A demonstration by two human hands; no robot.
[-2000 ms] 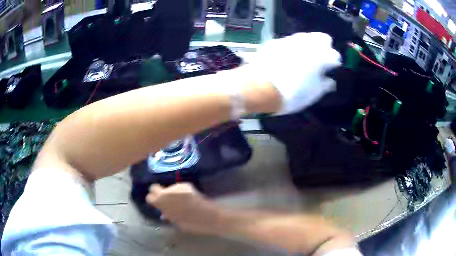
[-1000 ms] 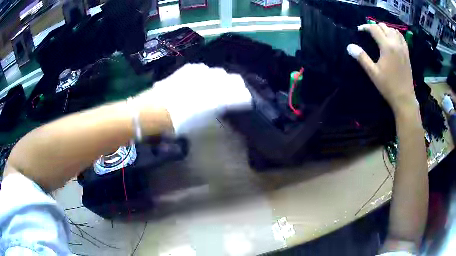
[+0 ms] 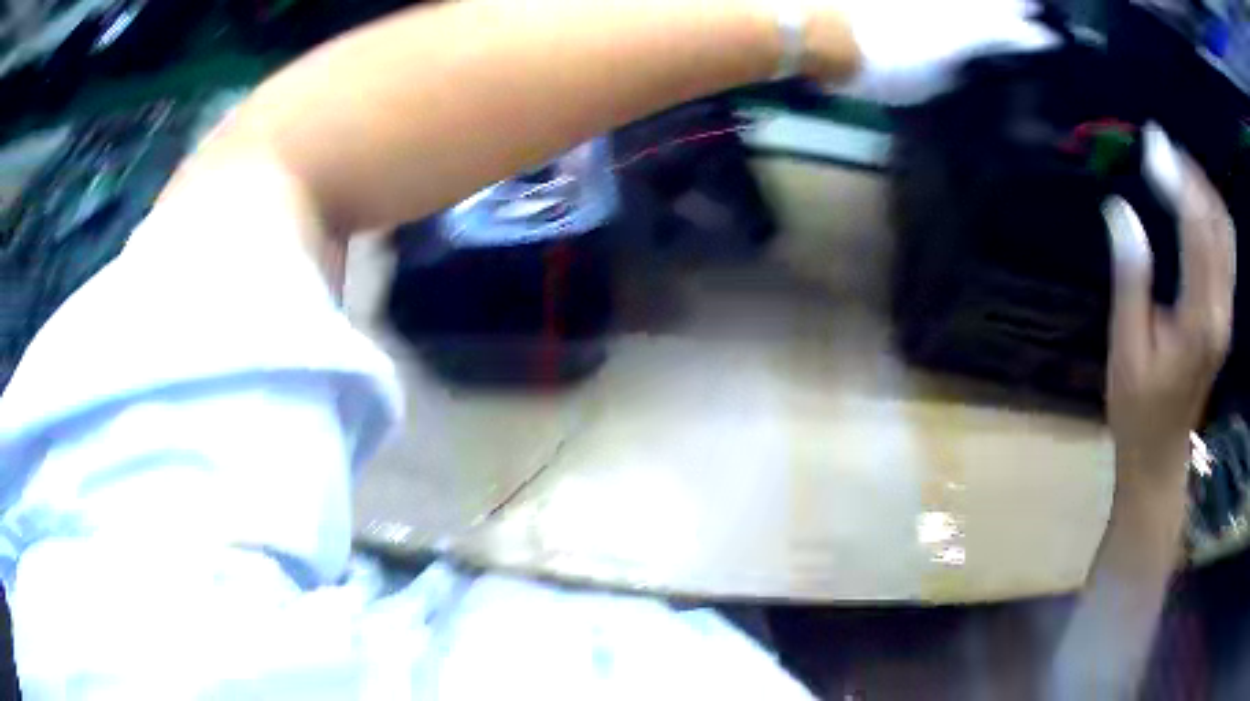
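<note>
A black speaker housing [image 3: 500,308] lies on the pale table at centre left, with a silver speaker driver [image 3: 542,199] and thin red leads. A larger dark mass of black housings [image 3: 1001,274] stands at the right, with a small green part [image 3: 1108,151] and red wire on it. My left hand [image 3: 946,41], in a white glove, is at the top edge over these housings, blurred and partly cut off. My right hand [image 3: 1172,295], with white finger cots, is at their right side, fingers apart. Whether the left hand grips a housing is hidden by blur.
The pale worktable [image 3: 713,479] curves along the front, with a thin dark wire [image 3: 528,479] on it. A pile of green boards [image 3: 69,233] is at the far left. More boards or wires [image 3: 1220,479] show at the right edge. My sleeve covers the lower left.
The view has turned down. My left hand has moved from above the table's middle to the upper right. My right hand stays at the right, now lower in view beside the dark housings.
</note>
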